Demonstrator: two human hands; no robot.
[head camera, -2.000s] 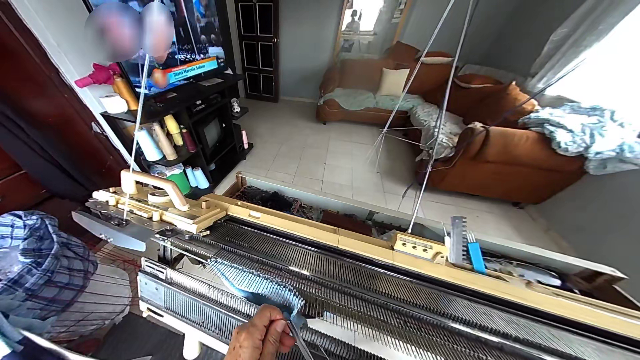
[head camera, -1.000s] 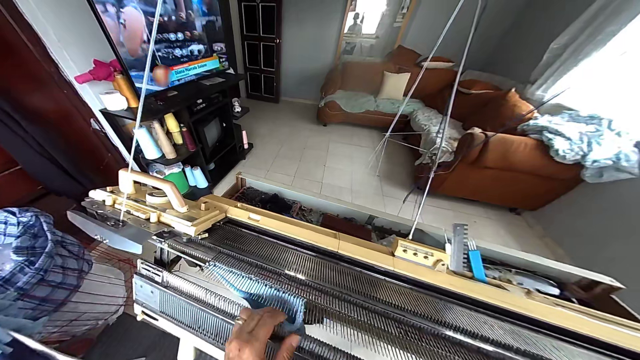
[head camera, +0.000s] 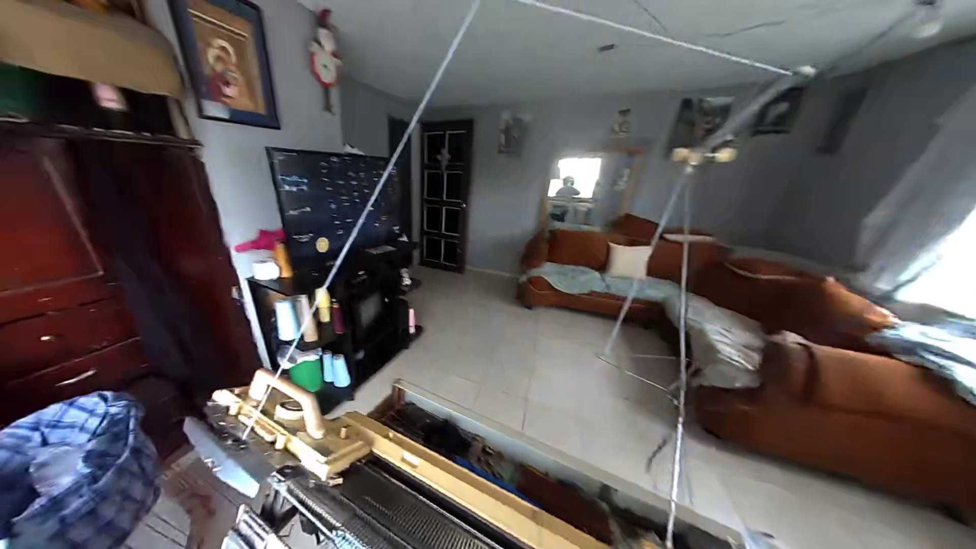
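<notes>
Neither of my hands shows in the head view. At the lower left stands a knitting machine, its black needle bed (head camera: 415, 499) running toward the bottom edge beside a cream-coloured rail (head camera: 465, 480). The machine's carriage (head camera: 320, 450), with a tan handle (head camera: 293, 396), sits at the bed's left end. A pale strand of yarn (head camera: 381, 183) rises from the carriage to the top of the view. A small bit of light blue knitting (head camera: 343, 538) shows at the bottom edge; the rest of it is out of view.
Left of the machine is a basket lined with blue plaid cloth (head camera: 76, 465). Behind it are a red wooden cabinet (head camera: 61, 343) and a black shelf with yarn cones (head camera: 287, 319). A yarn tension mast (head camera: 692, 156) stands at the right. Brown sofas (head camera: 862, 404) stand across the tiled floor.
The view has swung up. A hand at the blue knitting in both earlier frames is now out of view. The television picture has changed to a dark screen with small marks.
</notes>
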